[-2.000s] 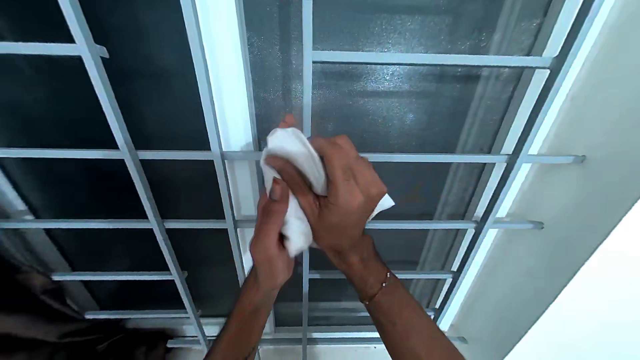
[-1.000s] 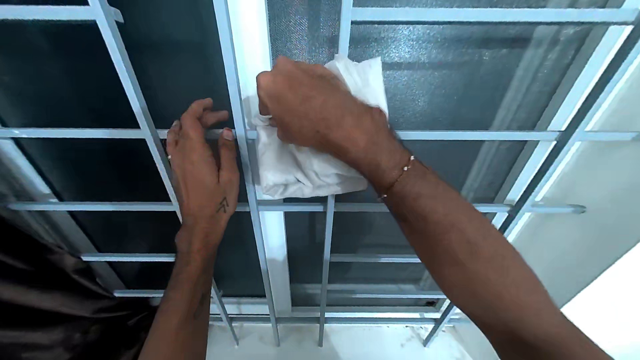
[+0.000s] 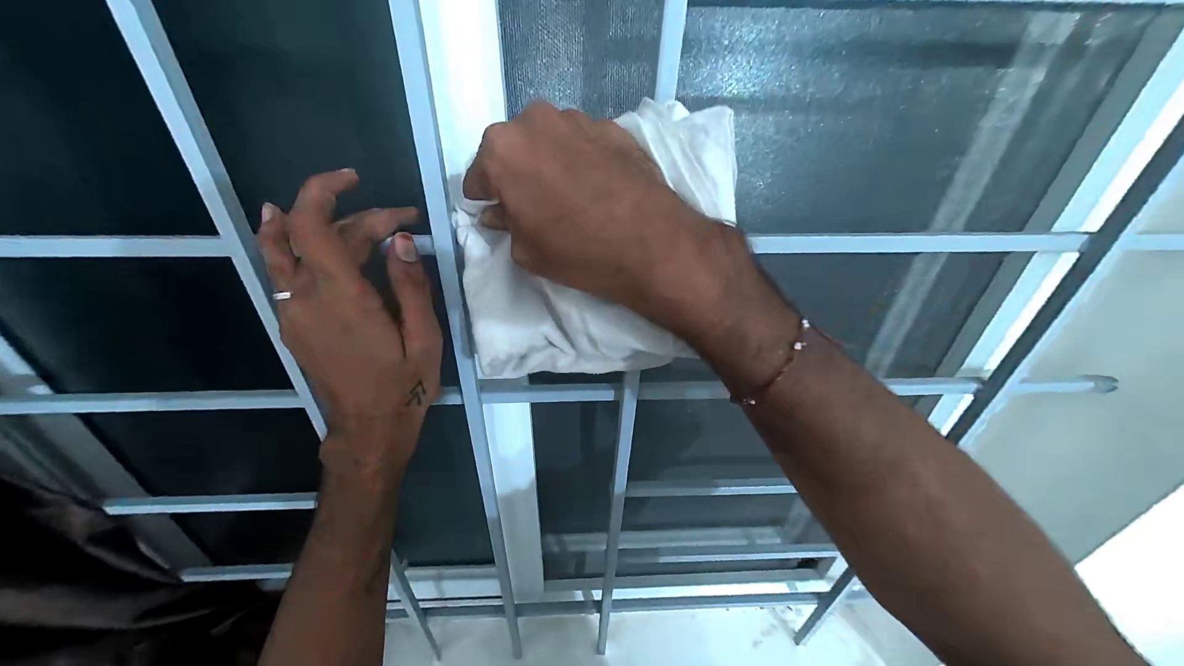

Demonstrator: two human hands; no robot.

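Note:
My right hand [image 3: 592, 208] grips a white cloth [image 3: 564, 324] with curled fingers, its back toward me. The cloth hangs spread over the bars of a light grey metal window grille [image 3: 879, 243], just right of a long upright bar. To the left, my left hand [image 3: 356, 314] rests at the grille with fingers apart and bent, the thumb near a horizontal bar. No object shows in it. A ring is on one of its fingers. Behind the grille lie dark window panes [image 3: 832, 157] and a white window frame [image 3: 467, 83].
Crossing bars span most of the view. On the right a bar end [image 3: 1101, 384] juts toward the pale wall [image 3: 1091, 462]. A white sill [image 3: 703, 638] runs along the bottom. Dark fabric [image 3: 111, 583] fills the lower left corner.
Two seconds ago both my hands held the bunched cloth together. My left hand has since let go and moved left to the bars, and the cloth has been spread wider under my right hand.

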